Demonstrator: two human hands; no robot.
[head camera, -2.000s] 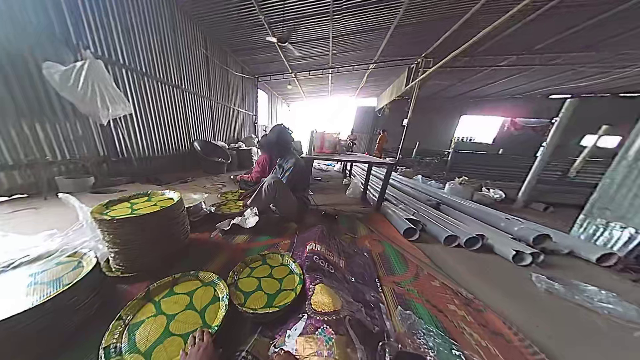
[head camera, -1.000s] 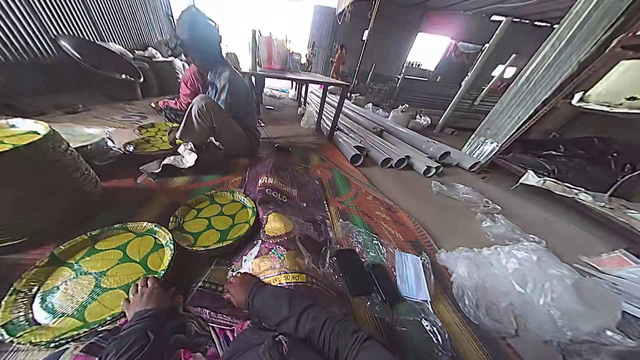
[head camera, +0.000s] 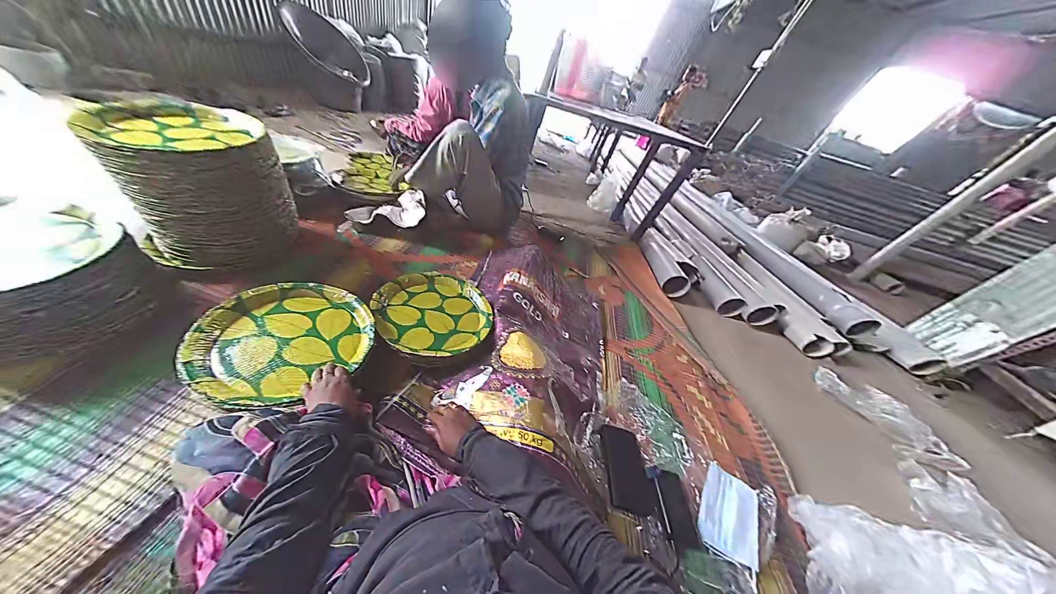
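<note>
Low in the middle of the head view, my left hand (head camera: 332, 388) rests at the near right rim of a large green plate with a yellow leaf pattern (head camera: 276, 342). Whether its fingers grip the rim cannot be told. My right hand (head camera: 452, 425) lies on the near left part of a purple printed sack (head camera: 544, 330), its fingers partly bent. A smaller stack of the same patterned plates (head camera: 431, 318) stands just beyond and between my hands, touching neither. Farther left rises a tall stack of patterned plates (head camera: 206, 190), with another stack (head camera: 66, 280) nearer, partly washed out by glare.
A seated person (head camera: 474, 148) is beyond the mat, beside more patterned plates (head camera: 367, 173). A black phone (head camera: 627, 469) and a blue face mask (head camera: 729, 513) lie right of my arm. Grey pipes (head camera: 742, 272), a table (head camera: 619, 120) and crumpled clear plastic (head camera: 916, 544) are farther right.
The view has swung right, then partly back left. My right hand and forearm, not seen two seconds ago, have come into view. My left hand stays by the large plate.
</note>
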